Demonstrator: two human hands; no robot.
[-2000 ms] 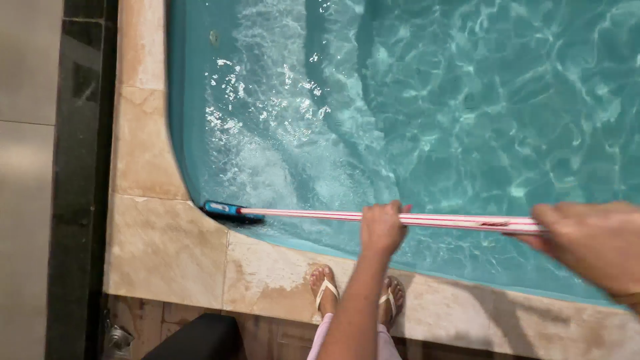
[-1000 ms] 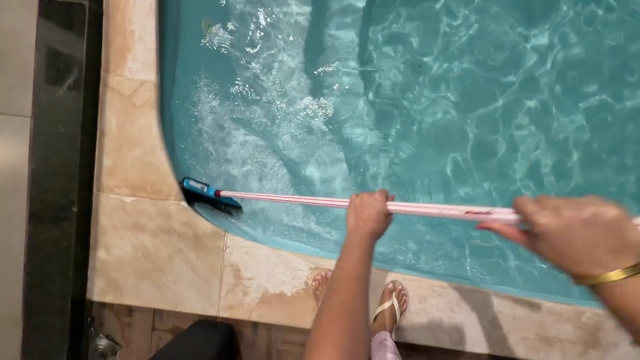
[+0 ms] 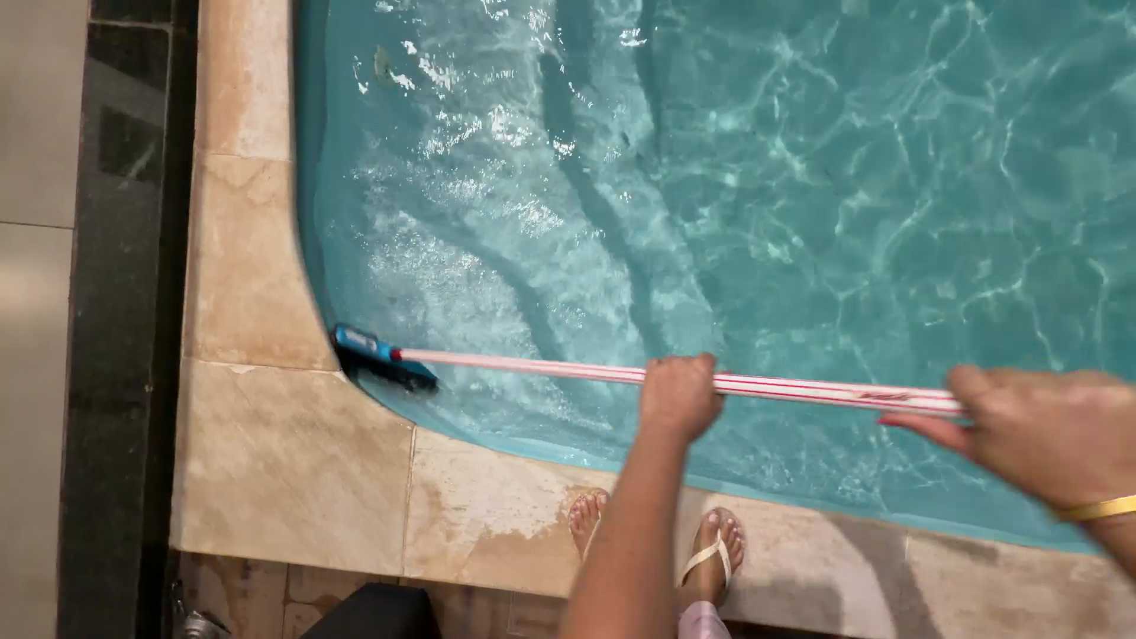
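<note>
A long white pole with red stripes [image 3: 550, 367] runs across the view above the pool water. My left hand [image 3: 680, 399] is wrapped around it near its middle. Farther right, my right hand [image 3: 1038, 435], with a yellow bangle at the wrist, grips the pole; the thumb lies below it. At the pole's far left end is a blue pool brush [image 3: 382, 353] with dark bristles, tilted in the rounded pool corner against the wall, its lower part in the water.
Stone coping [image 3: 293, 461] borders the pool [image 3: 887, 222]. My feet in white flip-flops [image 3: 710, 564] stand on the wet coping. A black object [image 3: 373, 612] and a metal item [image 3: 200, 626] lie at the bottom left. Submerged steps show under the water.
The brush stays at the rounded corner, and both hands keep hold of the pole. The view has shifted slightly.
</note>
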